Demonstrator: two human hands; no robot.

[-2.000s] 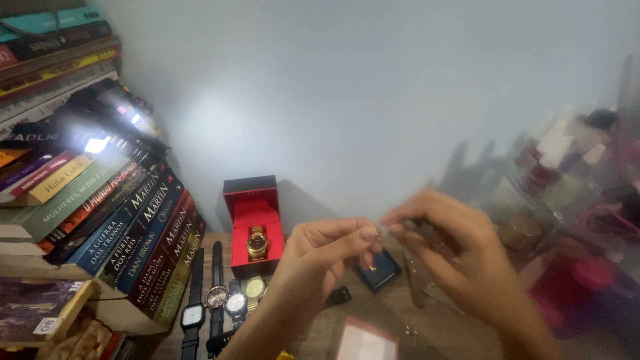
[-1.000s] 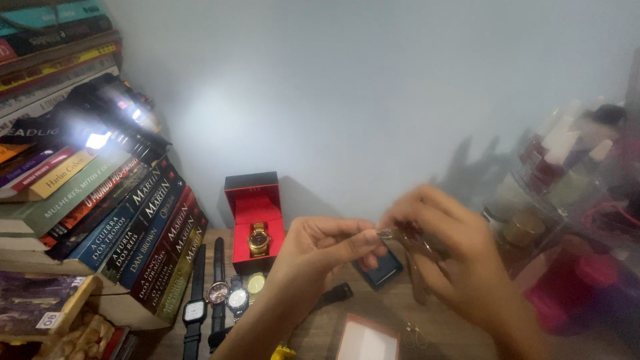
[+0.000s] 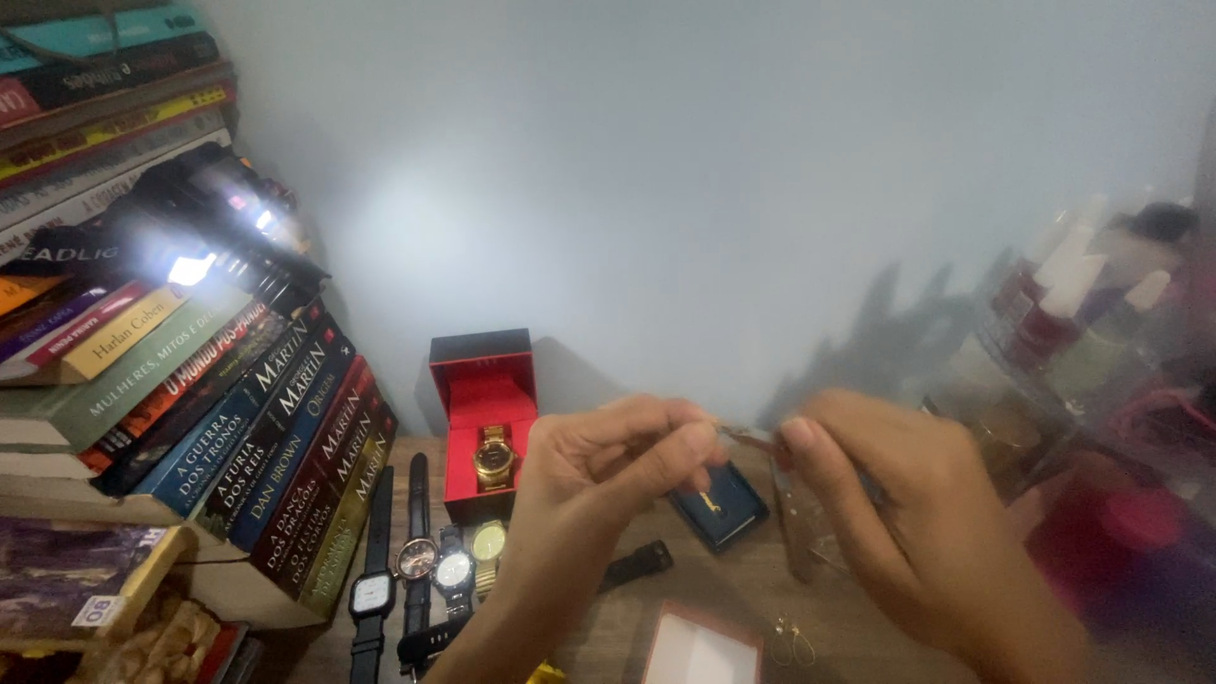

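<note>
My left hand pinches a small shiny metal piece between thumb and fingertips. My right hand is shut on a thin brown strap whose near end meets that piece; a longer brown strip hangs below, and I cannot tell whether they are joined. Behind the hands lies a small dark blue box with a gold item in it. A gold wristwatch stands in an open red-lined box left of my left hand. Small gold jewellery lies on the wooden table.
Several watches, among them a smartwatch and a black-strapped watch, lie at the left. A black strap and a red-edged white box are in front. Stacked books with lit flashlights stand left; a cosmetics holder stands right.
My right hand has moved a little away from my left fingertips, and the brown strap between them now shows more clearly. The left hand stays in about the same place.
</note>
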